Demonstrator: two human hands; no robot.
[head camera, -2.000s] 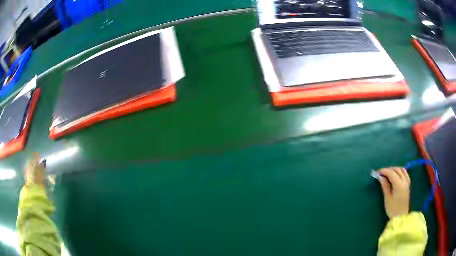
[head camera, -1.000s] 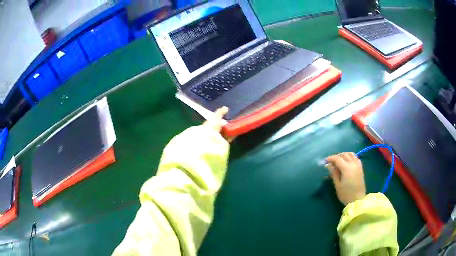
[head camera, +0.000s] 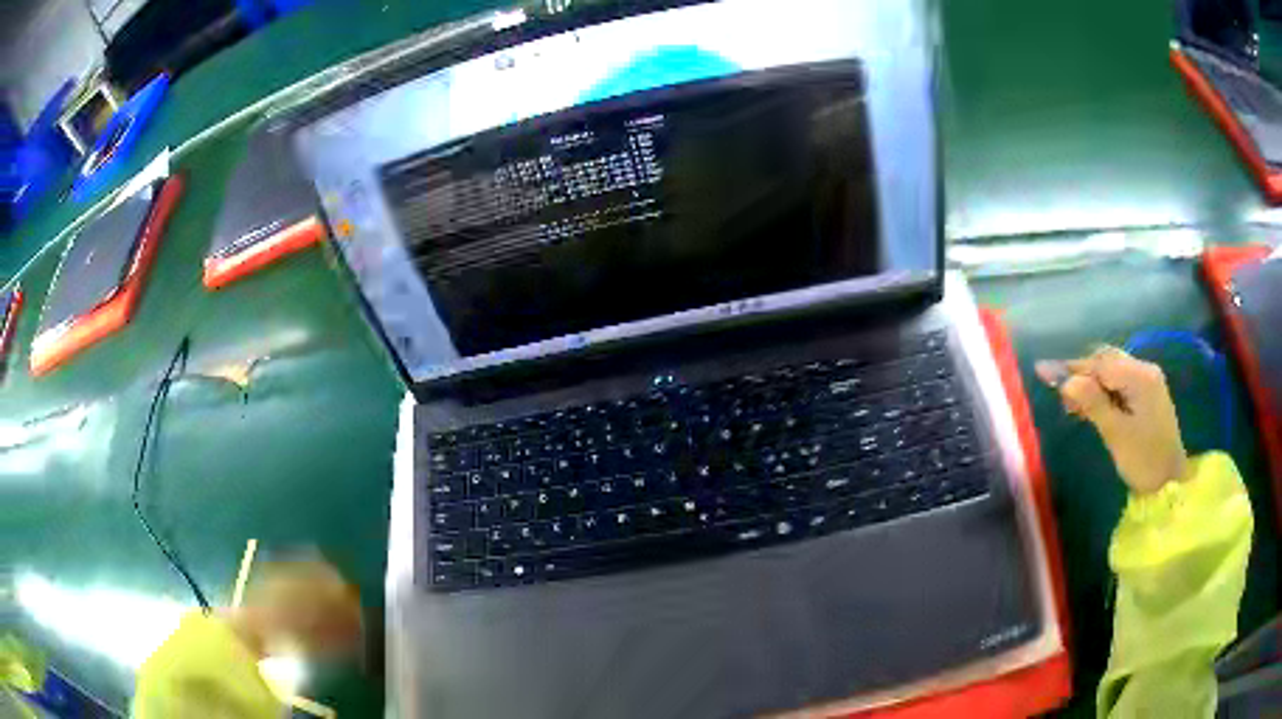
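Note:
An open laptop (head camera: 731, 604) with a black keyboard lies in front of me on a white sheet and a red pad (head camera: 1033, 520). Its screen (head camera: 633, 197) shows a black window with white text. My right hand (head camera: 1125, 407) is beside the laptop's right edge, fingers closed on the clear plug of a blue network cable (head camera: 1178, 337). The plug is apart from the laptop. My left hand (head camera: 302, 611) is blurred, low at the laptop's left side; whether it holds anything cannot be told. A thin black cord (head camera: 141, 471) lies at the left.
Closed laptops on red pads lie at the far left (head camera: 101, 267), behind the screen (head camera: 260, 197) and at the right edge (head camera: 1265, 316). Another laptop on a red pad is at the top right (head camera: 1244, 106). Yellow tape (head camera: 245, 573) marks the green bench near my left hand.
The open laptop has come close in front of me from the back of the bench. My left hand has left its pad and moved to the left. My right hand still holds the blue cable.

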